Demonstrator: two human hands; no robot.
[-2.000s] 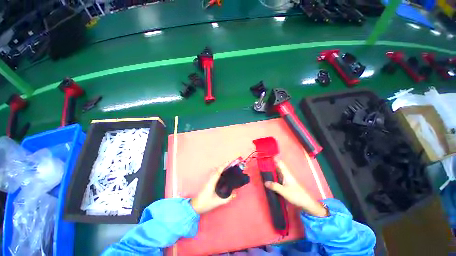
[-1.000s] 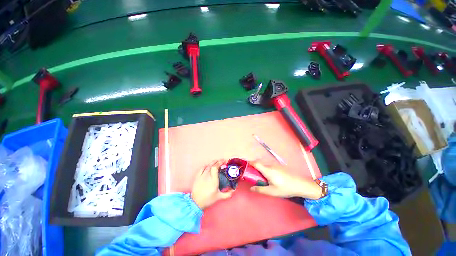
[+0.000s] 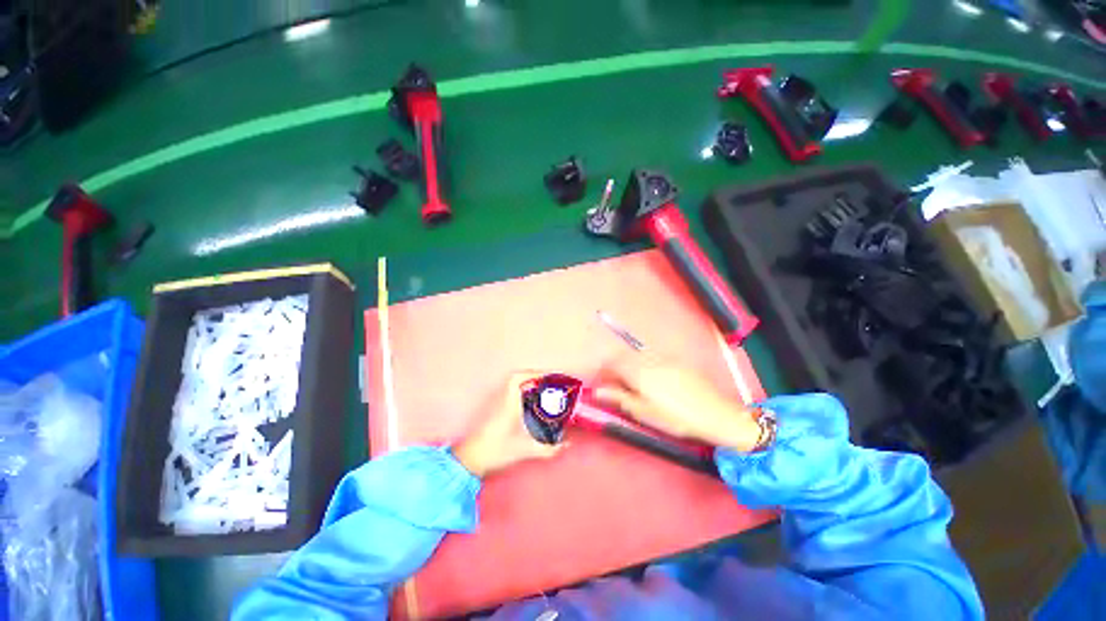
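Observation:
A red-and-black tool body [image 3: 631, 437] lies slantwise over the salmon mat [image 3: 485, 318], its open end with a pale round insert [image 3: 554, 400] facing up to me. My left hand [image 3: 495, 434] grips the black part around this end. My right hand [image 3: 661, 403] is over the red handle and slightly blurred; its fingers reach the handle near the open end, but their grip is partly hidden. A slim pale tool [image 3: 621, 330] lies on the mat beyond my right hand.
A foam tray of white parts [image 3: 325, 406] and a blue bin [image 3: 119, 364] stand left. A foam tray of black parts [image 3: 758, 249] and a cardboard box [image 3: 1016, 273] stand right. Another tool body [image 3: 697, 273] lies at the mat's upper right corner. More tool bodies lie on the green surface [image 3: 497, 231].
The black part and tool body, apart in the oldest frame, are now together at the open end. The handle has swung out to the right. The view has shifted, and items beyond the mat appear farther left.

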